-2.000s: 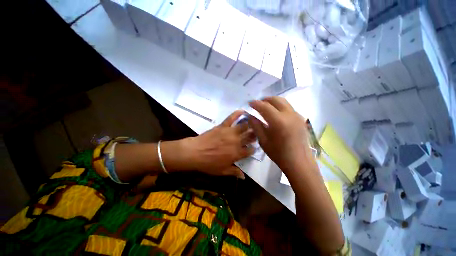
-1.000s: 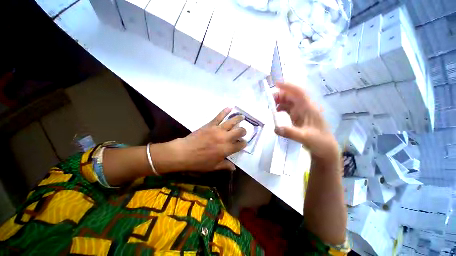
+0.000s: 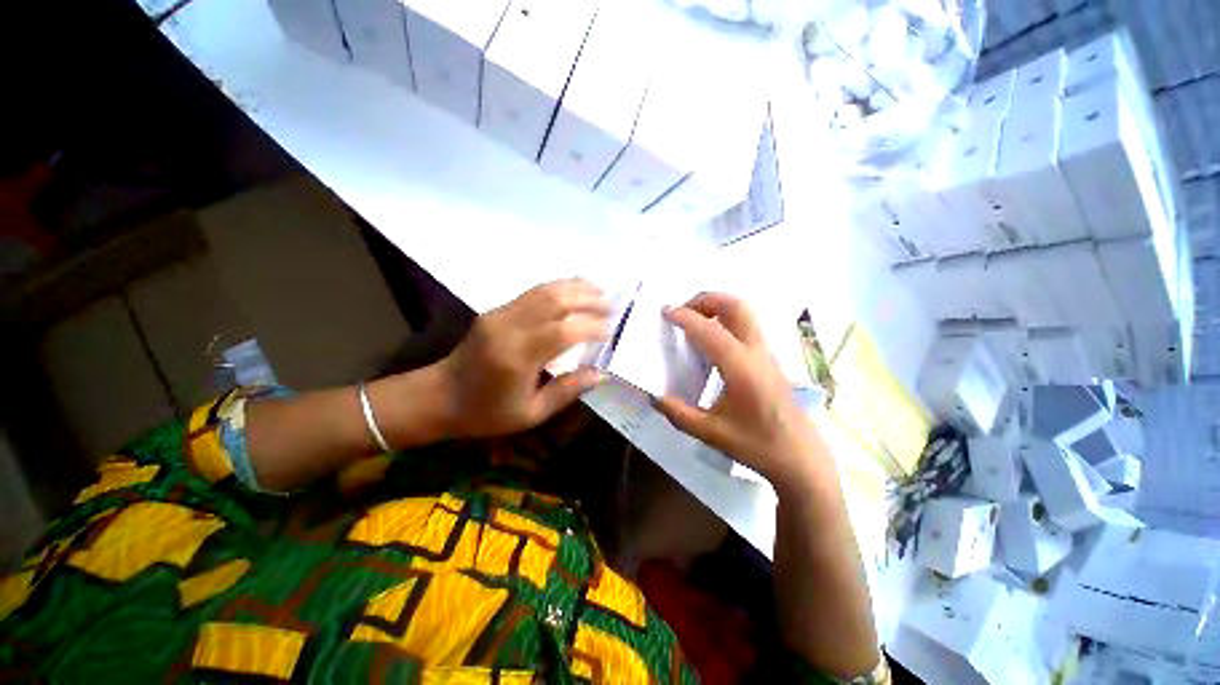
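Note:
A white carton [image 3: 656,344] lies between my hands near the table's front edge, with a dark gap along its left side. My left hand [image 3: 526,351] holds its left side, fingers on top and thumb at the near edge. My right hand [image 3: 744,388] grips its right side between fingers and thumb. The overexposed white surfaces hide where the lid and base meet. What is inside the carton is hidden.
A row of closed cartons [image 3: 518,87] stands behind, with an upright flap [image 3: 765,181] at its right end. A clear bag of white units [image 3: 876,67] is at the back. Right are stacked cartons [image 3: 1044,161], yellow paper [image 3: 880,402], dark cables [image 3: 933,479] and loose cartons [image 3: 958,535].
My right hand has brought a white piece left and down from beside the flap onto the box at my left hand. My left hand has shifted from the box's inside to its left side.

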